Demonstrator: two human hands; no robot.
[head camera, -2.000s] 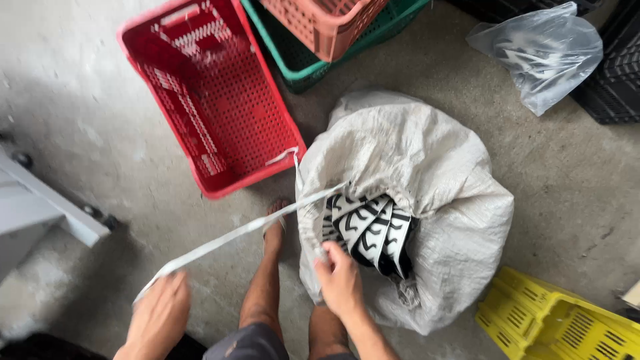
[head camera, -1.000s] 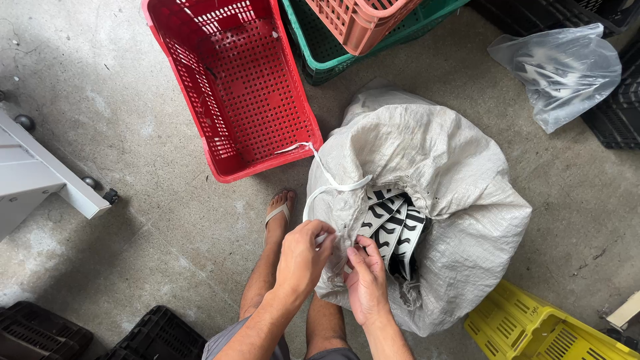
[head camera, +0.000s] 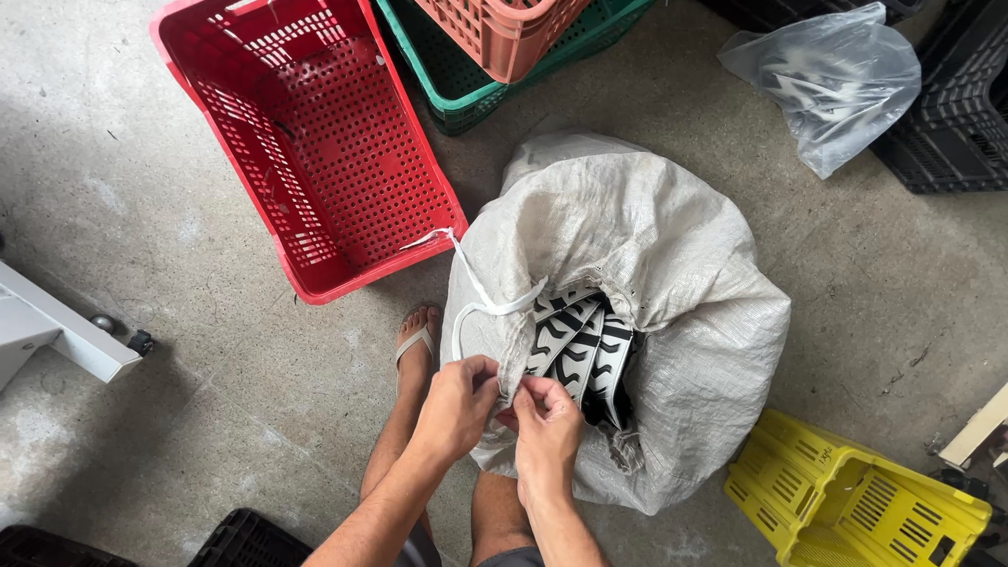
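A large white woven plastic sack (head camera: 693, 339) stands on the floor, its rim gathered around an opening. Inside lie several black-and-white patterned pieces (head camera: 579, 346). A white cord (head camera: 492, 305) runs through the near left of the rim, and its loose end hangs over the corner of the red crate. My left hand (head camera: 461, 402) pinches the sack's rim from the left side. Close beside it, my right hand (head camera: 547, 425) grips the same rim at the edge of the opening, fingertips almost touching the left ones.
A red plastic crate (head camera: 362, 157) is left of the sack, with a green crate (head camera: 465, 102) and an orange crate (head camera: 512, 39) behind. A clear plastic bag (head camera: 835, 87) and black crates are at upper right. A yellow crate (head camera: 850, 488) sits lower right, a white metal leg (head camera: 71, 331) far left.
Two seconds ago my left hand held the cord stretched out to the left; now the cord lies slack in a curve, and both hands are together at the sack's rim.
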